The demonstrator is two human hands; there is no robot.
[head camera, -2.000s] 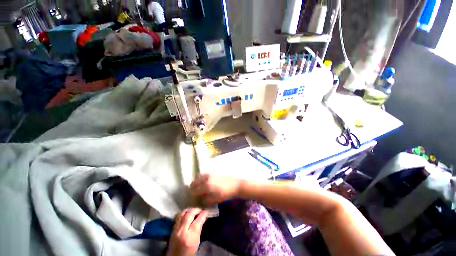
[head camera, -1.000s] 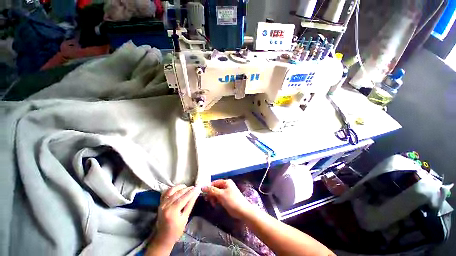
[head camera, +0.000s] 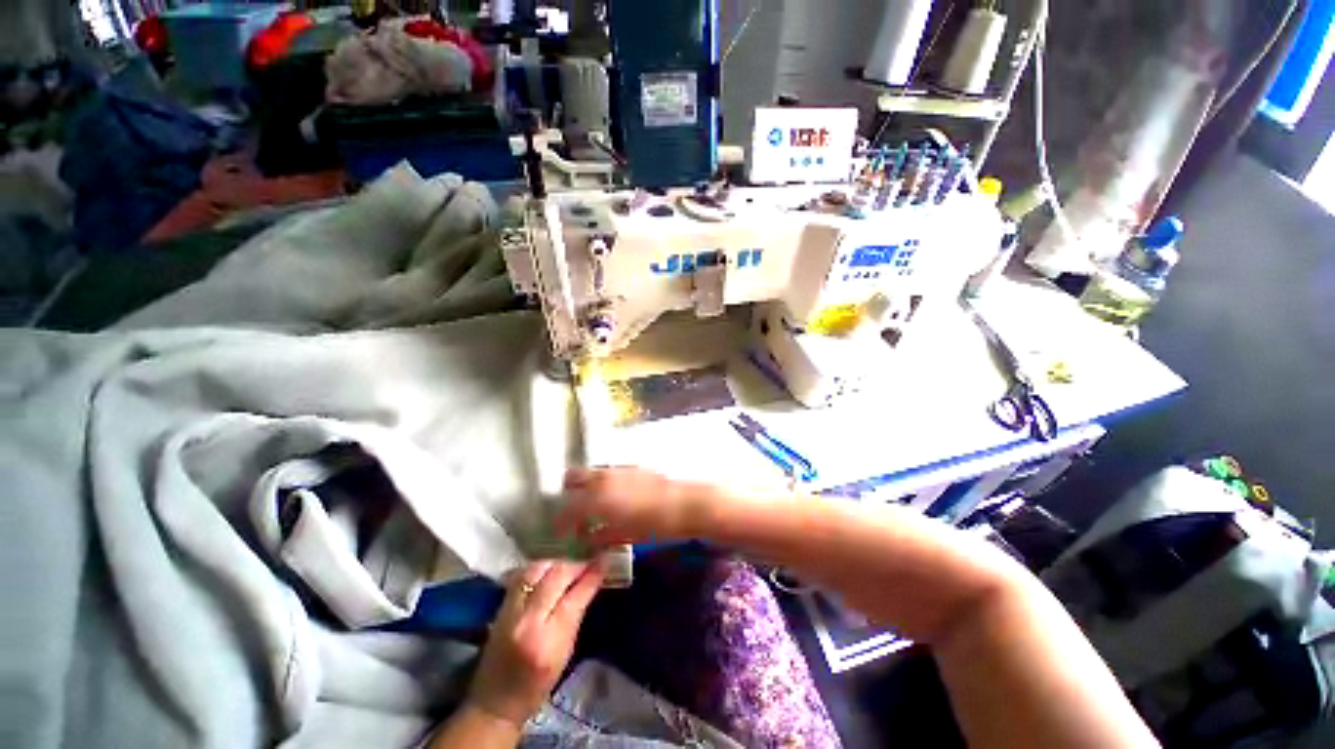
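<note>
The pale grey fabric (head camera: 395, 381) lies over the table left of the white sewing machine (head camera: 703, 264) and hangs in folds toward my lap. Its narrow folded edge (head camera: 555, 424) runs from the lit needle area (head camera: 583, 378) toward me. My left hand (head camera: 537, 622) pinches the edge at the table's front. My right hand (head camera: 622, 505) is just above it, fingers on the same edge, its fingertips partly hidden. Blue snips (head camera: 773, 448) lie on the table right of my right hand.
Black-handled scissors (head camera: 1023, 411) lie at the table's right. A bottle with a blue cap (head camera: 1141, 278) stands behind them. Thread cones (head camera: 972, 51) are on the stand at the back. Heaped cloth (head camera: 398, 66) lies at the back left. A grey cloth bundle (head camera: 1171, 585) is at the lower right.
Since one second ago, my right hand has moved up and left along the folded edge, its forearm now crossing the table front. My left hand stays at the edge. The camera view has shifted slightly.
</note>
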